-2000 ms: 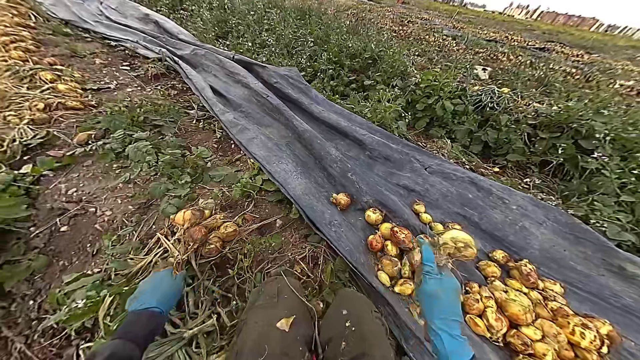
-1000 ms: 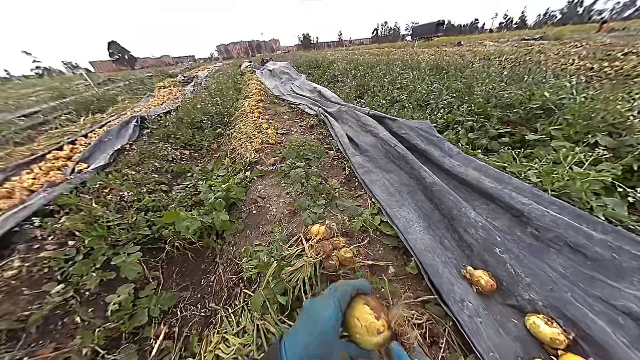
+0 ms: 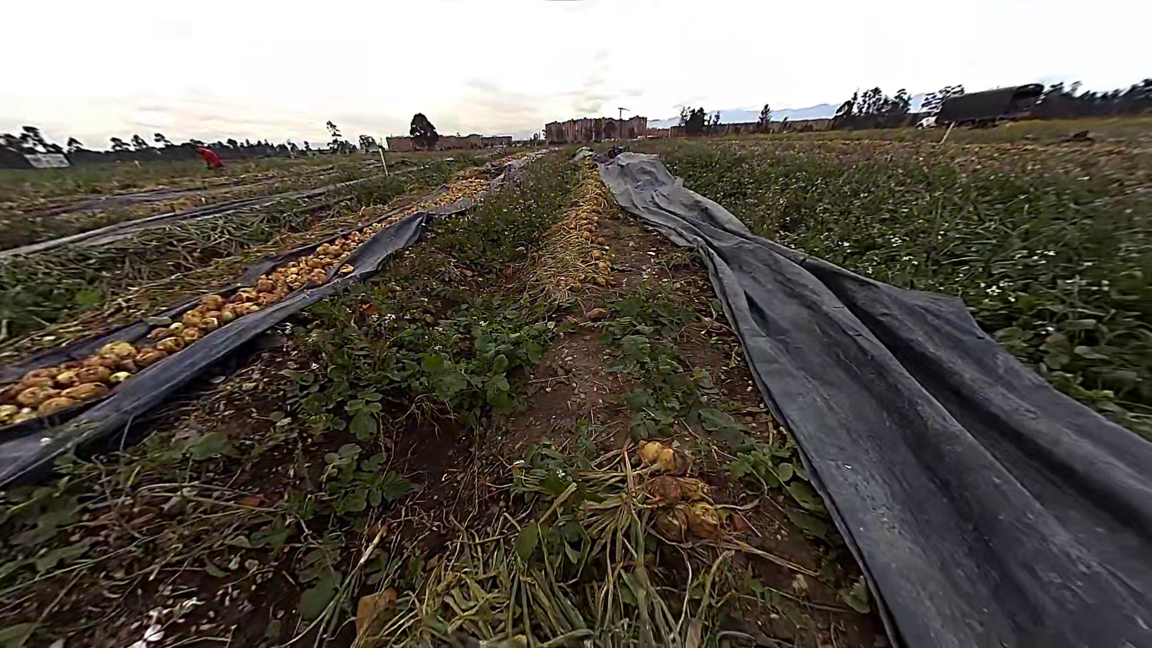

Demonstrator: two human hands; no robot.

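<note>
Neither my left hand nor my right hand shows in the head view now. A small bunch of yellow onions (image 3: 679,504) lies on the soil at the lower middle, its dried leaves (image 3: 576,576) spread toward the bottom edge. To its right a long dark fabric sheet (image 3: 918,450) runs in folds from the lower right corner far up the field. A row of onions with dry tops (image 3: 580,234) stretches away along the ground left of that sheet.
More onions (image 3: 207,315) lie in a long strip on another dark sheet (image 3: 225,337) at the left. Green weeds (image 3: 450,360) grow between the rows and to the right. A person in red (image 3: 210,157) is far off at the left; a truck (image 3: 988,104) stands far right.
The view has swung up and left. One second ago a gloved hand held an onion near the bottom edge; now no hand is seen, and the onions on the right sheet are out of view.
</note>
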